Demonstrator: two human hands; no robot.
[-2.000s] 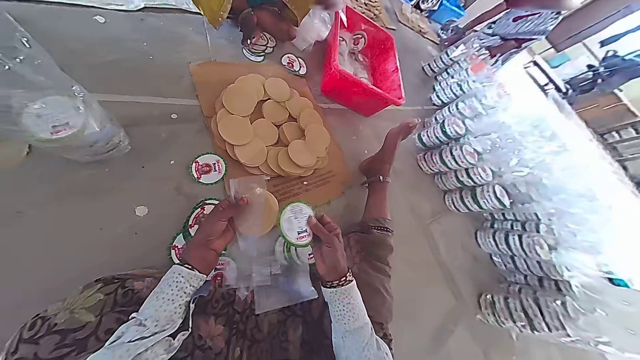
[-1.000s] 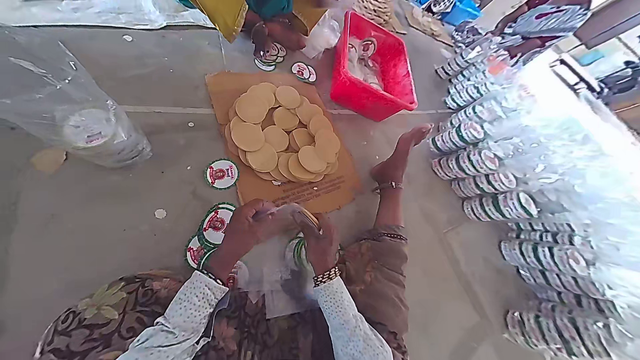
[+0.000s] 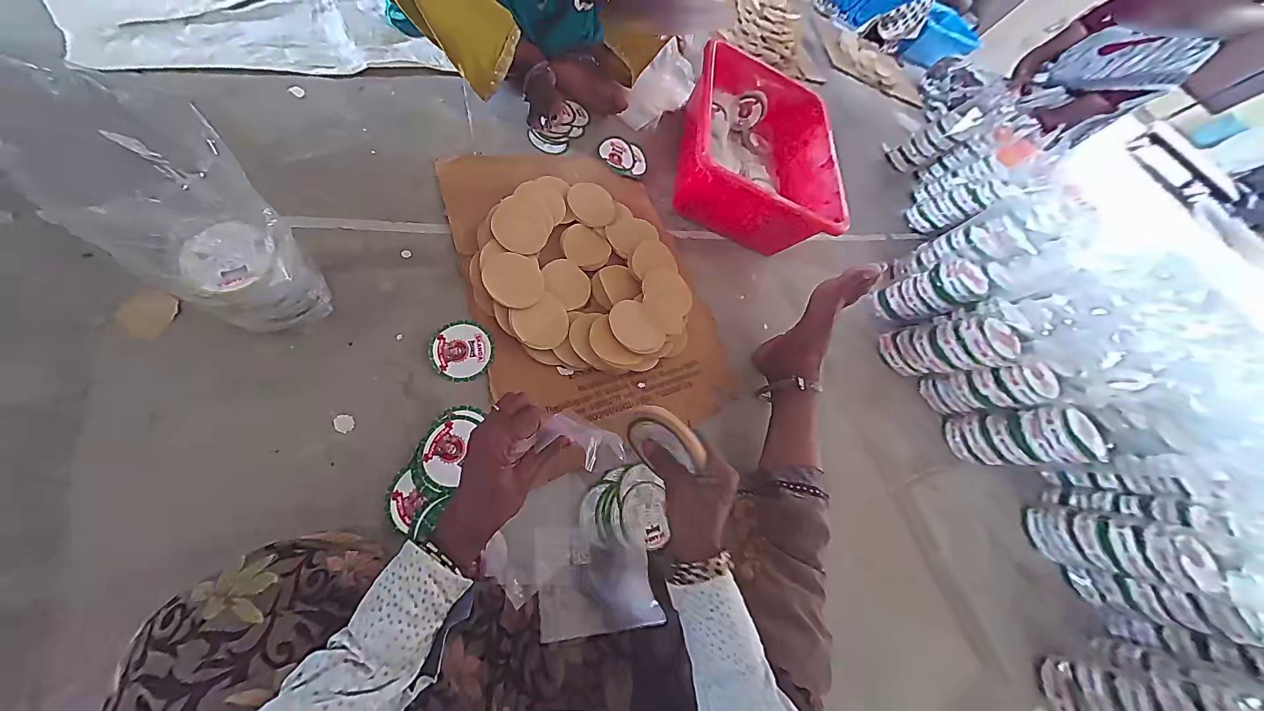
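Note:
My left hand (image 3: 499, 474) grips the edge of a clear plastic bag (image 3: 583, 439), fingers closed on it. In my right hand (image 3: 691, 494) is a round tan disc with a printed label (image 3: 667, 434), held tilted between thumb and fingers, right of the bag. Below and between the hands lie more clear bags (image 3: 602, 592) on my lap and several round printed labels (image 3: 632, 509). Left of my left hand is a pile of green-edged labels (image 3: 449, 449), with a single one (image 3: 461, 351) above it. Beyond my hands, many tan discs (image 3: 568, 286) rest on brown paper (image 3: 592, 390).
A red plastic crate (image 3: 760, 227) stands beyond the paper. Another person's hands (image 3: 573, 89) are at labels at the top. A large clear bag with discs (image 3: 237, 272) lies left. Rows of bagged discs (image 3: 948, 346) line the right. A bare foot (image 3: 810, 326) extends beside the paper.
My hands were together around a disc one second ago; they are now apart, the disc in my right hand and a bag in my left.

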